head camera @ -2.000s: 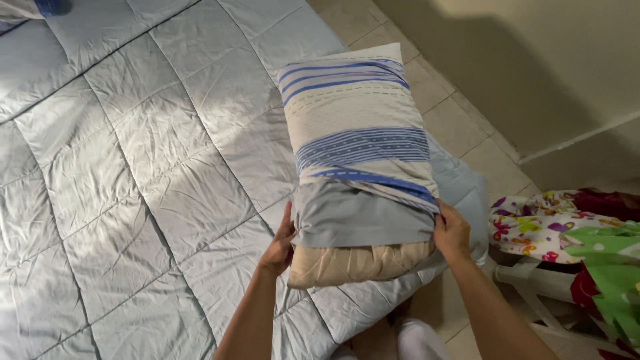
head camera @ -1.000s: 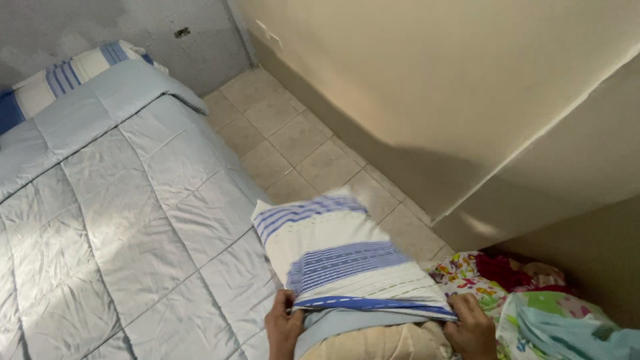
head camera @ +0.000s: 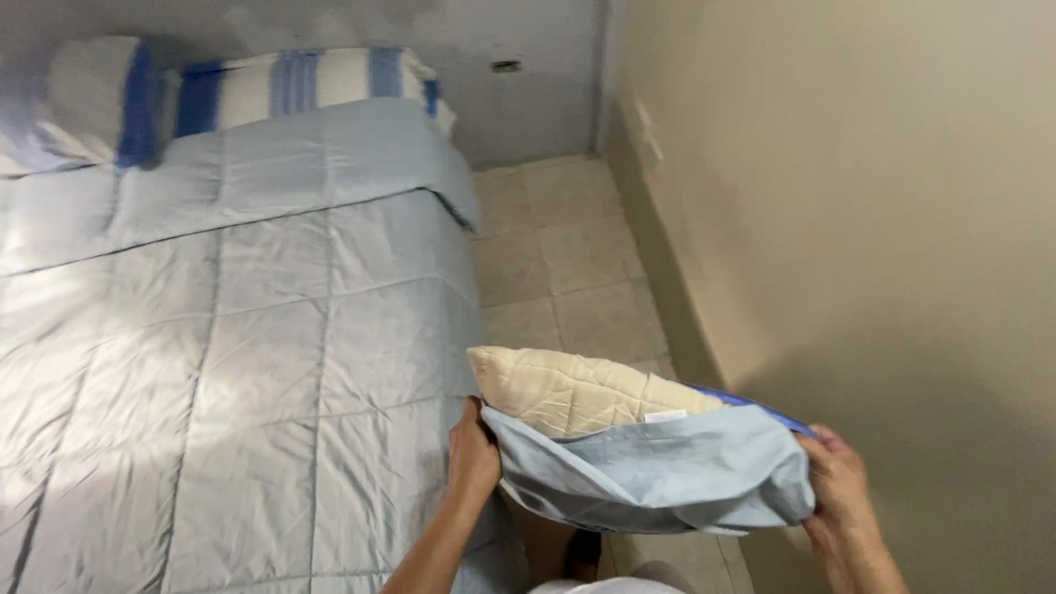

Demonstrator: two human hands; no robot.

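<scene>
A beige quilted pillow [head camera: 569,388] with a small white tag pokes out of the open end of a pillowcase [head camera: 660,470], whose light blue-grey inner flap faces me. A strip of the case's blue outer side shows at the upper right. My left hand [head camera: 476,450] grips the case's left edge, close to the bed's side. At the right corner, my right hand [head camera: 833,478] is closed on the cloth. The striped face of the case is mostly hidden.
The bed with its light grey-blue quilted comforter [head camera: 264,396] fills the left. Blue-and-white striped pillows [head camera: 330,78] lie at its head. A tiled floor [head camera: 569,247] runs between the bed and the beige wall [head camera: 866,206]. A foot [head camera: 583,549] stands below the pillow.
The pillow has been turned, so its beige end and the case opening now point up and away from me; earlier they pointed toward me. The view has swung toward the head of the bed.
</scene>
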